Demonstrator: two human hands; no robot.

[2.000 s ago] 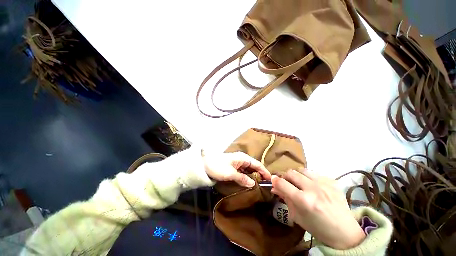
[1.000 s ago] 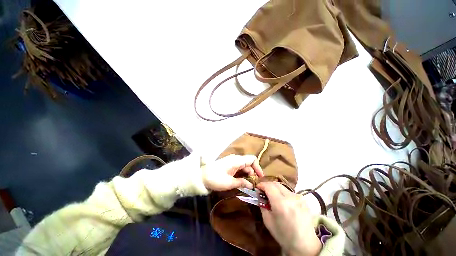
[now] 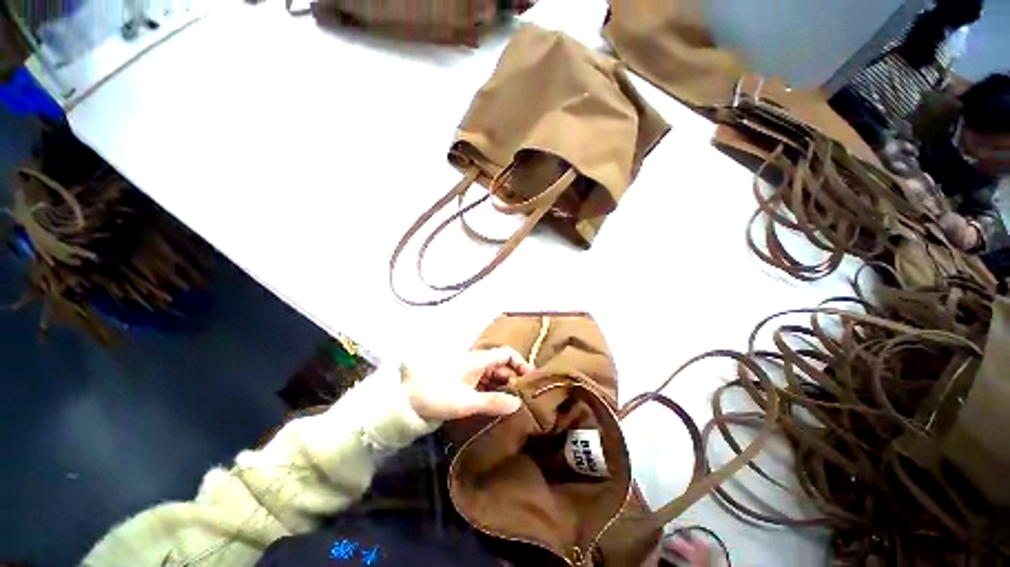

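A brown tote bag (image 3: 532, 482) lies at the table's near edge and over the dark apron, its mouth open toward me. A white label (image 3: 585, 453) with dark letters shows inside, and a pale yellow strip (image 3: 539, 340) runs down the panel beyond. My left hand (image 3: 471, 388) pinches the bag's far rim between thumb and fingers. My right hand (image 3: 689, 548) is small, blurred and cut off at the bottom edge, beside the bag's handle; its fingers and anything in them cannot be made out.
A second brown bag (image 3: 554, 122) lies ahead on the white table (image 3: 277, 166), handles toward me. Brown strapped pieces (image 3: 886, 410) pile up at the right. A bundle of brown strips (image 3: 100, 244) stands at the left by the floor. People (image 3: 975, 144) sit at the upper right.
My right hand has left the bag's rim and moved down to the bottom edge; the snips blades no longer show. The bag's mouth is wider open. The view has tilted up, showing more table.
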